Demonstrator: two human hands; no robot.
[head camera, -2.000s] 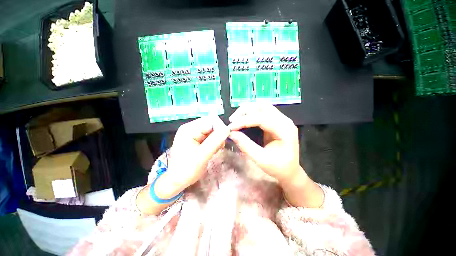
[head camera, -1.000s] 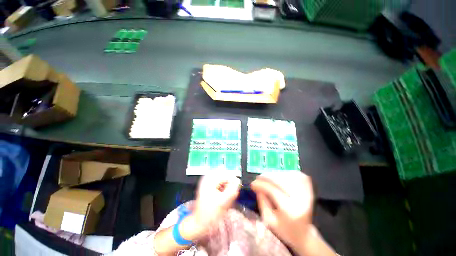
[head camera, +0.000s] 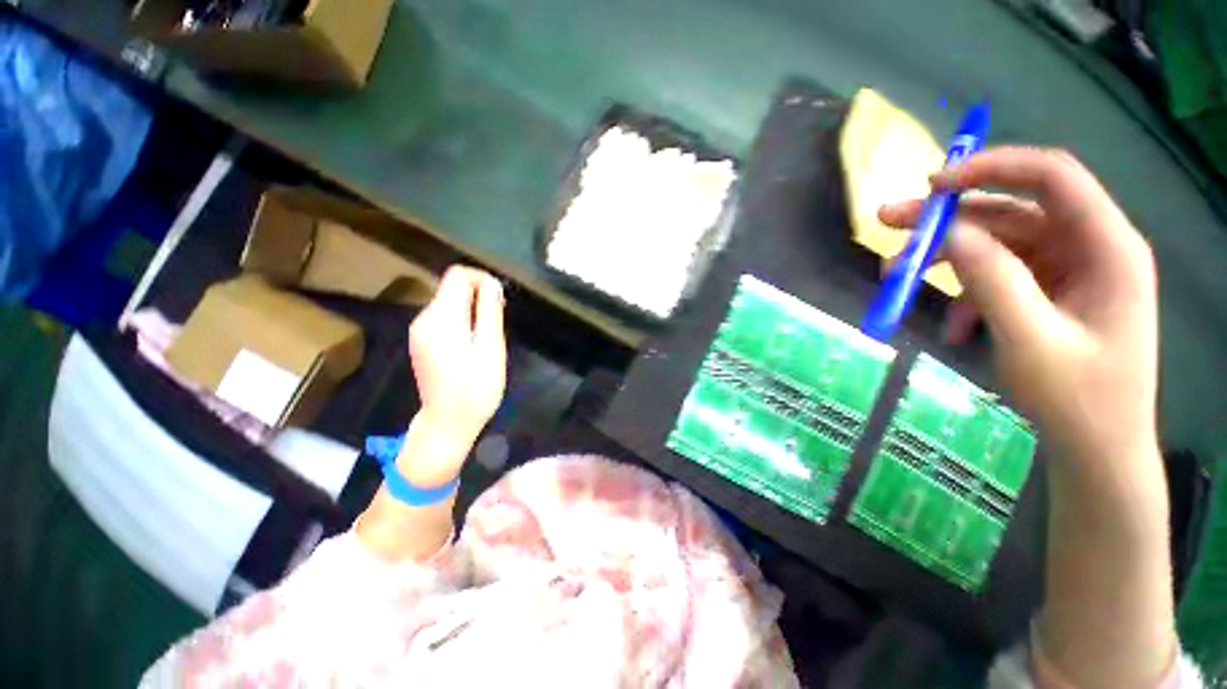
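Observation:
A blue pen (head camera: 915, 249) is held in my right hand (head camera: 1050, 276), between thumb and fingers, over the mat, its lower end just above the two boards. The left green circuit board panel (head camera: 776, 401) and the right green panel (head camera: 942, 471) lie side by side on the black mat (head camera: 646, 399). The yellow-brown cardboard tray (head camera: 875, 162) lies behind them, partly hidden by my right hand. My left hand (head camera: 459, 353), with a blue wrist strap (head camera: 412, 478), is raised left of the mat with its fingers curled together; whether something small is in it cannot be seen.
A black bin (head camera: 567, 222) with heaped pale parts (head camera: 643, 222) stands left of the mat. An open brown carton (head camera: 353, 41) is on the bench at the upper left. Cardboard boxes (head camera: 263, 337) and white sheets (head camera: 155, 471) lie below the bench edge (head camera: 538, 287).
The view has turned left. My hands have moved apart. My right hand has taken the blue pen from the cardboard tray; my left hand has moved left, away from the boards.

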